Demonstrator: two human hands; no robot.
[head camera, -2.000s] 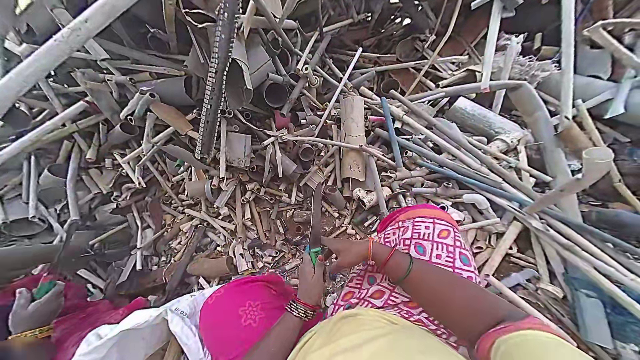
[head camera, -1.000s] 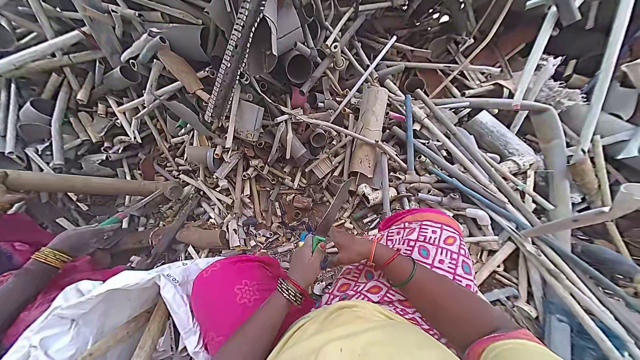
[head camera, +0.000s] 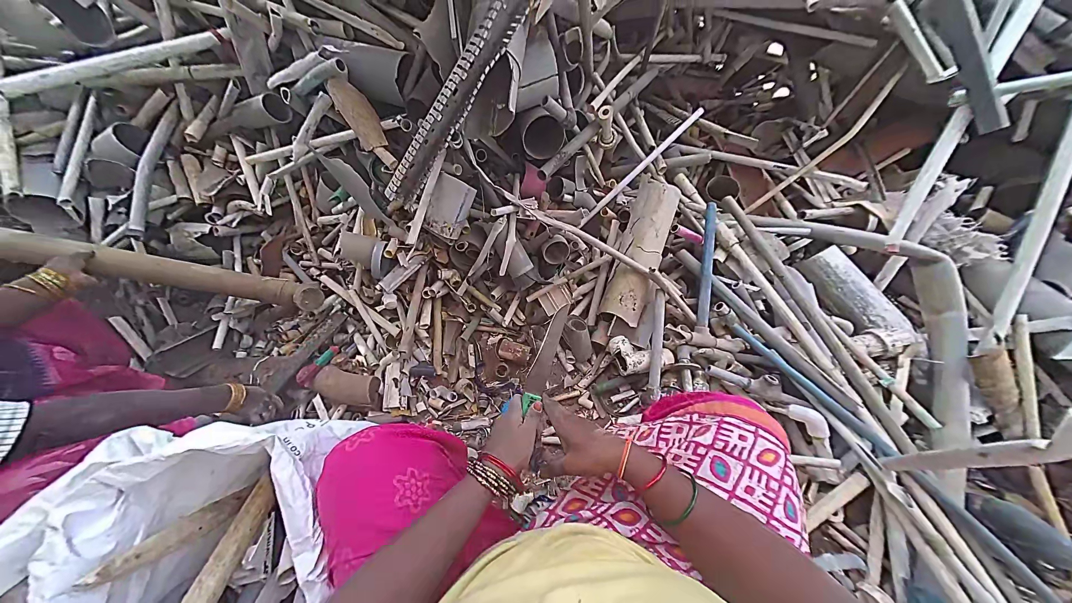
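Between my knees, my left hand (head camera: 512, 435) is closed on the green and blue handle of a long blade (head camera: 548, 343), which looks like a knife or saw and points up and away. Close to its right side is my right hand (head camera: 578, 440), its fingers bent near the handle; whether it holds anything cannot be told. Pieces of cut plastic pipe lie all around the blade. Beyond it rests a wide, split beige pipe (head camera: 641, 251), and a short blue pipe (head camera: 707, 264) stands to the right of that.
A co-worker's hand (head camera: 255, 405) is low at the left, and their other one is by a long thick pipe (head camera: 167, 272). A white sack (head camera: 167, 477) with sticks lies beside my left knee. Long pipes (head camera: 837, 352) slant along the right; a ridged dark strip (head camera: 456, 105) leans farther back.
The co-worker's thick pipe, seen at the left one second ago, now reaches farther into view. The blade stays in my left hand, and both my hands remain close together between my knees.
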